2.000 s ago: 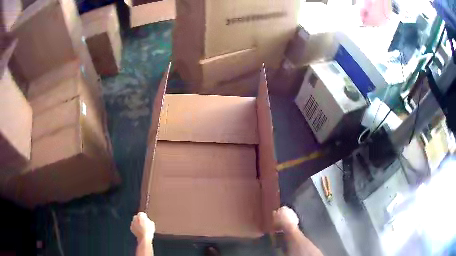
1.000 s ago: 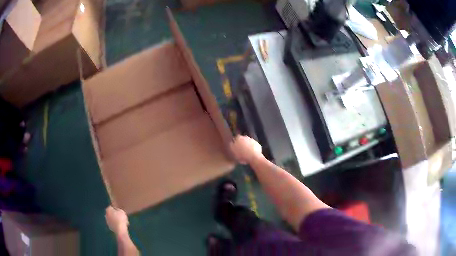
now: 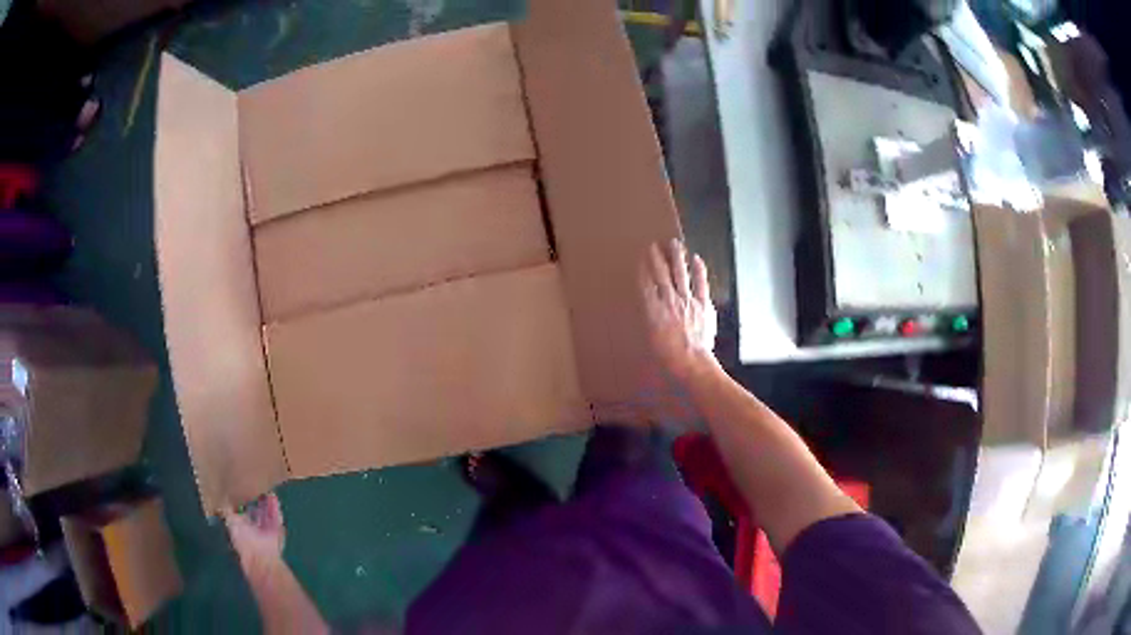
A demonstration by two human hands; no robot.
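Note:
A large brown carton with side flaps spread outward stands in front of me, and no parts show on its panels. My left hand is at the near left corner of the left flap, its fingers partly hidden at the edge; it seems to grip it. My right hand lies with fingers spread on the outer edge of the right flap, not closed around it.
The machine bed with green and red buttons is on the pale table to the right. Another open carton is beyond it. Smaller cartons are at the left. A red stool-like object is beside my lap.
The carton has turned and its side flaps have folded outward. My right hand has gone from gripping the edge to lying open on the flap. The view has swung right.

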